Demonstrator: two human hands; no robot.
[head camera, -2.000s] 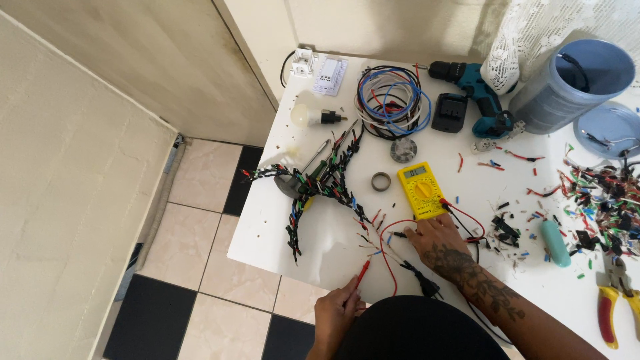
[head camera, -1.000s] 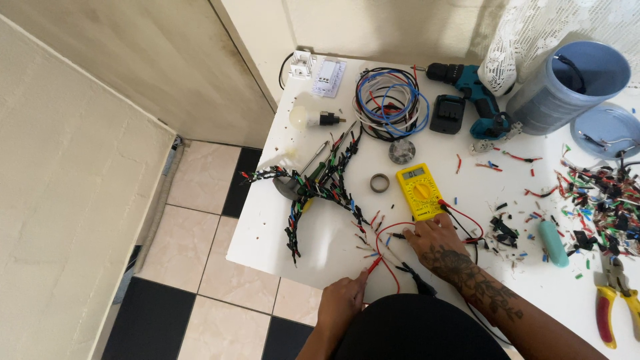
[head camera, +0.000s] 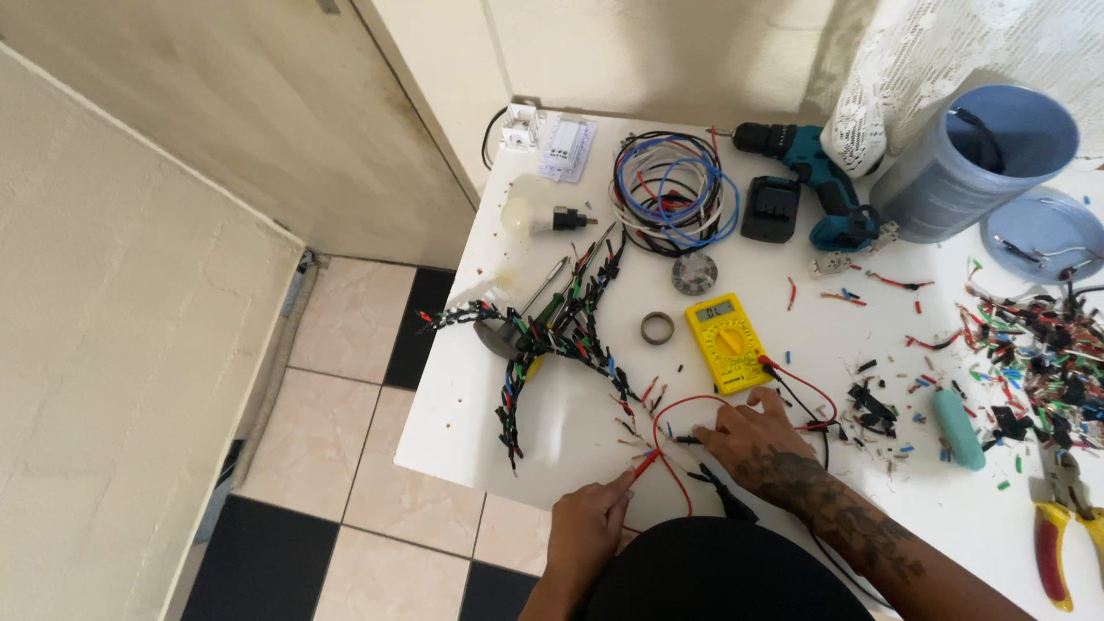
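My left hand (head camera: 591, 517) grips a red multimeter probe (head camera: 647, 464), its tip among the bare wire ends (head camera: 636, 429) near the table's front edge. To the right, my right hand (head camera: 759, 440) is shut on a black probe (head camera: 687, 440), pointing left at the same wire ends. Above it lies a yellow digital multimeter (head camera: 727, 342), lit by no visible backlight, with red and black leads plugged in at its lower right. A branching bundle of taped wires (head camera: 561, 341) spreads left of the meter, over screwdrivers (head camera: 548, 285). A black plug (head camera: 733, 498) lies between my hands, partly hidden.
Behind are coiled wires (head camera: 673, 194), a light bulb (head camera: 530, 218), a cordless drill (head camera: 811, 164), its battery (head camera: 770, 210) and a blue container (head camera: 975, 164). Wire scraps (head camera: 1044, 354) and pliers (head camera: 1065, 526) lie at right. A tape roll (head camera: 657, 328) sits left of the meter.
My left hand has moved slightly up and right with the red probe since the earliest frame. My right hand stays in nearly the same place.
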